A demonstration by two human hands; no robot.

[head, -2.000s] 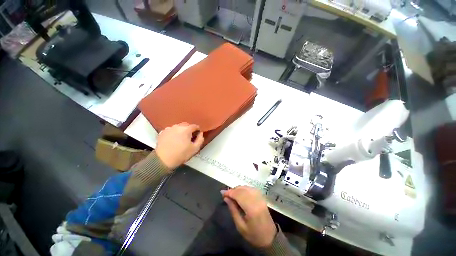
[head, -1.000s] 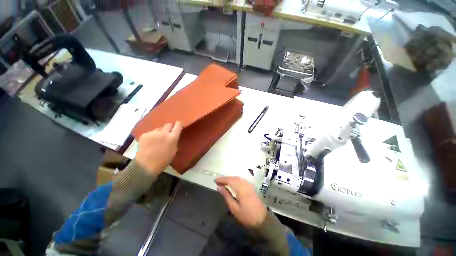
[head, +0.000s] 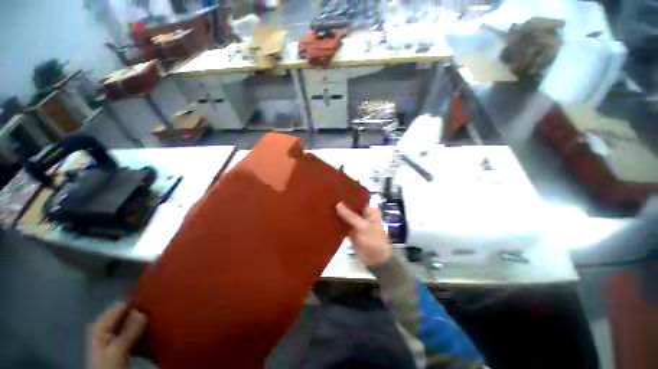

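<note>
A large red-brown leather panel (head: 231, 259) is held up in front of me, tilted, with a notched far edge. My left hand (head: 117, 333) grips its near left edge at the lower left, partly cut off by the picture's edge. My right hand (head: 366, 232) grips its right edge near the machine. The stack of panels (head: 273, 160) shows a little behind the panel's far end; the rest of it is hidden. The white sewing machine (head: 469, 216) stands to the right, overexposed, its needle area partly behind my right hand.
A black machine (head: 101, 198) stands on the white table at the left. A stool (head: 376, 114) stands behind the sewing table. A long bench (head: 288, 63) with red-brown pieces (head: 322, 46) is at the back. Brown material (head: 591, 162) lies at the right.
The panel has been lifted off the stack and brought toward me. My left hand has moved down and left with it. My right hand has moved up and taken its right edge. The view has tilted up.
</note>
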